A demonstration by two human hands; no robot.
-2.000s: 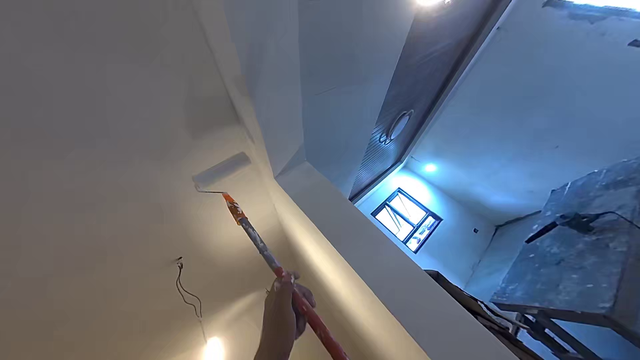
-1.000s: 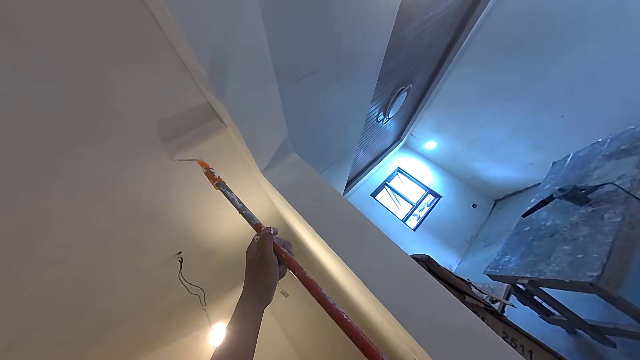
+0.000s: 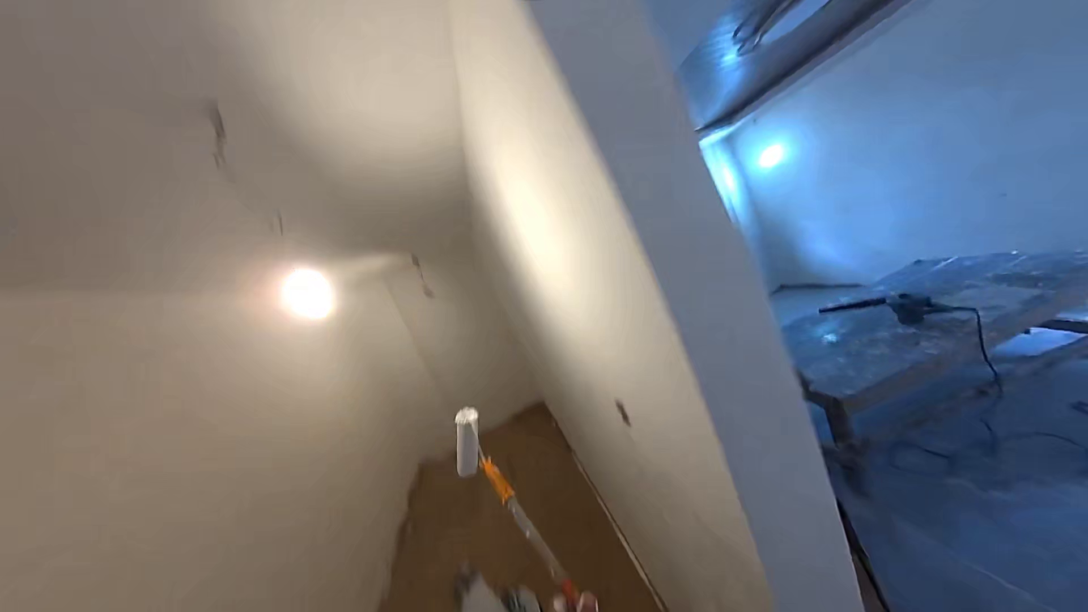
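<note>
A paint roller with a white cover (image 3: pixel 467 444) stands nearly upright in the air at the lower middle of the head view, apart from the ceiling. Its orange handle (image 3: pixel 497 481) is fixed to a paint-spattered extension pole (image 3: pixel 534 537) that slants down to the right. At the bottom edge, the fingers of what appears to be my left hand (image 3: pixel 576 603) are wrapped around the pole's red part; the rest of that hand is cut off. My right hand lies outside the view.
Pale walls enclose a narrow space with a brown floor (image 3: pixel 501 518). Wires (image 3: pixel 218 132) hang from the ceiling near a lit bulb (image 3: pixel 308 294). Right of the wall's end (image 3: pixel 722 323), a corded power tool (image 3: pixel 909 308) lies on a dusty platform (image 3: pixel 858 353). Blurred objects (image 3: pixel 480 595) sit low down.
The roller has come down from the ceiling, where the earlier frames show it. My holding hand is now mostly below the frame. The view has swung downward, showing the floor.
</note>
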